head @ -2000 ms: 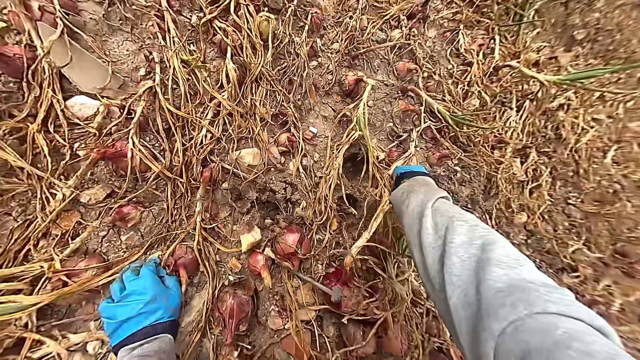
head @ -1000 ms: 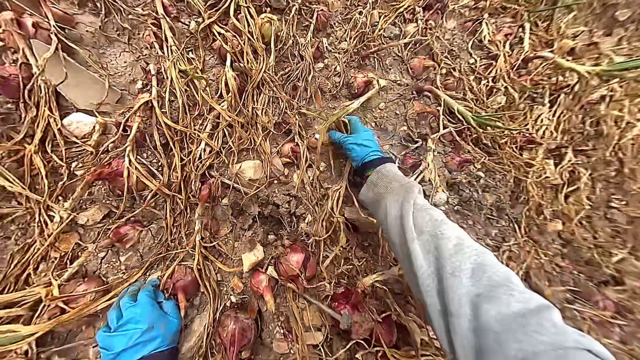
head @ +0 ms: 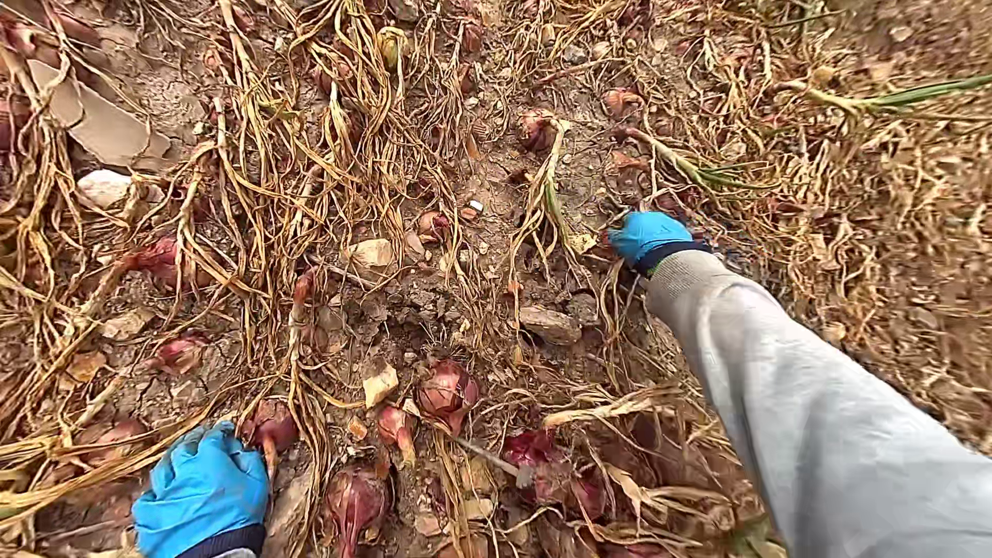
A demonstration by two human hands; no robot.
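Red onions with dry, straw-coloured tops lie on cracked soil. My left hand [head: 203, 490], in a blue glove, rests low at the left beside a red onion [head: 271, 426]; its fingertips are partly hidden, so a hold on anything cannot be made out. My right hand [head: 649, 234], also blue-gloved below a grey sleeve, reaches right of centre to the ground among dry stems. A small reddish bit shows at its fingertips, but what they touch is unclear. Nearer the bottom are another red onion [head: 448, 391] and a larger one [head: 356, 500].
A flat greyish piece [head: 101, 120] lies at the upper left, above a pale stone [head: 105, 187]. A brown stone [head: 550, 325] sits in the middle. Matted dry leaves [head: 837, 225] cover the right side, with a green-leaved stalk [head: 907, 97] at the upper right.
My right hand was low among the stems, then up near the centre; now it is farther right, and an onion top it was by lies free. My left hand stays beside the same onion.
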